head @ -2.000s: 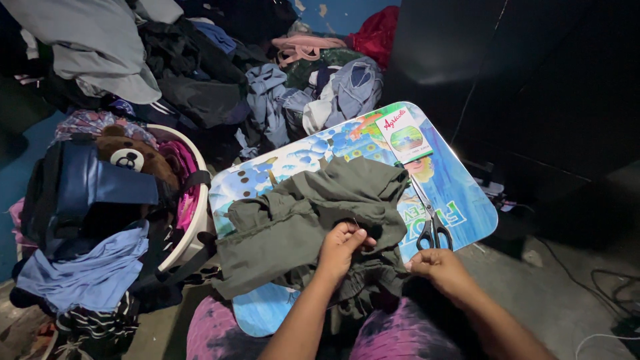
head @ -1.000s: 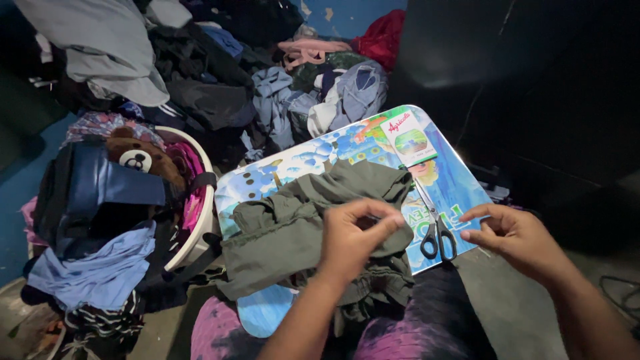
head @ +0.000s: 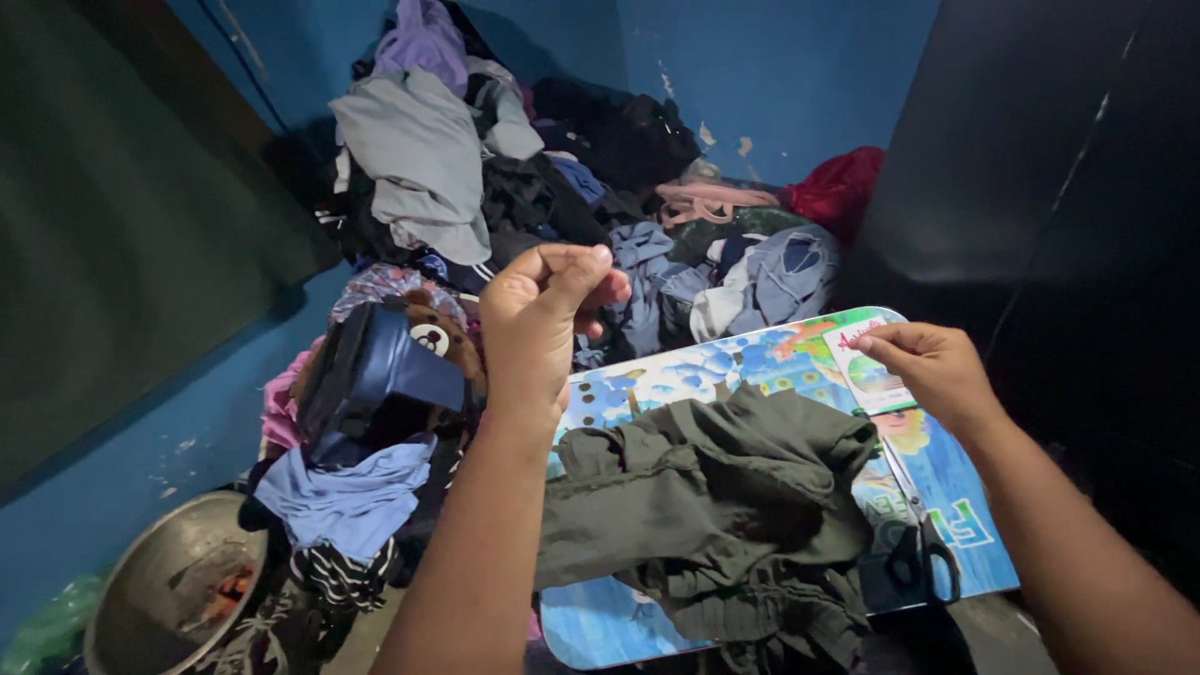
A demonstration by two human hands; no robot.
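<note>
My left hand (head: 553,314) is raised above the far left edge of the small printed table (head: 600,619), thumb and forefinger pinched together; anything as fine as a thread between them is too small to see. My right hand (head: 923,361) is pinched in the same way over a printed card packet (head: 867,375) on the tabletop, and I cannot tell if it holds something. Dark green cloth (head: 722,478) with a gathered part lies crumpled on the table between my forearms. To its right rest scissors (head: 909,497) with black handles.
Heaps of clothes (head: 422,159) stand against the blue wall beyond the table. On the left are a dark blue bag (head: 375,384), a brown bear plush (head: 445,342), a light blue cloth (head: 347,497) and a metal basin (head: 178,581). A dark panel (head: 1059,187) rises at the right.
My left hand has risen from the green cloth, and my right hand has moved from beside the scissor handles to over the card packet. The view has tilted up.
</note>
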